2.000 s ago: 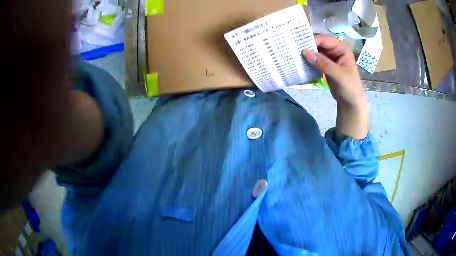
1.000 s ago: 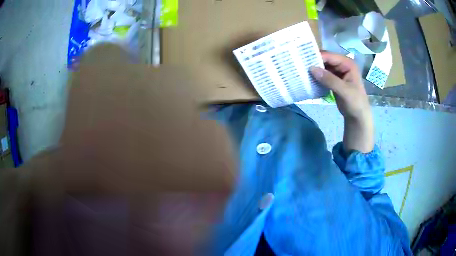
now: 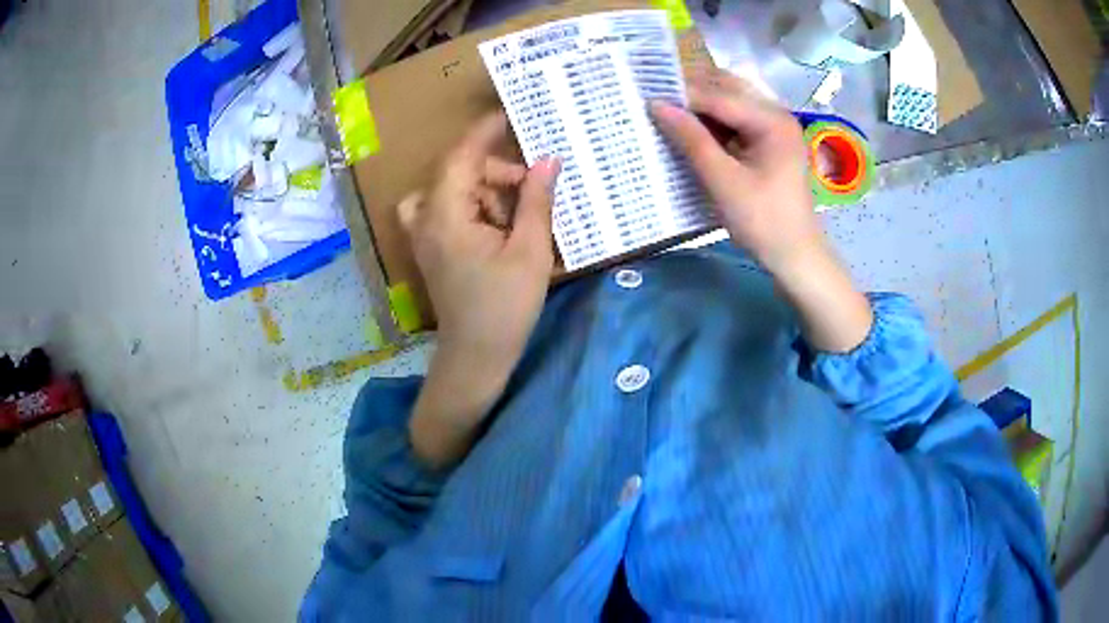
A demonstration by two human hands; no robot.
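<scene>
A white serial number label (image 3: 608, 140) with dense columns of small lines is held by both hands over a brown shipping carton (image 3: 401, 146). My left hand (image 3: 487, 231) pinches its left edge between thumb and fingers. My right hand (image 3: 754, 158) pinches its right edge. The carton has yellow-green tape (image 3: 355, 122) at its left edge and lies against the front of my body. The label and hands hide much of the carton.
A blue waste bin (image 3: 195, 183) of crumpled white paper stands left. A tape roll (image 3: 842, 161) with orange core is right of my right hand, near the metal bench edge (image 3: 973, 156). White backing (image 3: 912, 73) lies behind. Stacked cartons (image 3: 61, 523) stand lower left.
My left hand, a large blur close to the camera before, now holds the label's left edge. The view has shifted; the carton appears tilted and the tape roll shows.
</scene>
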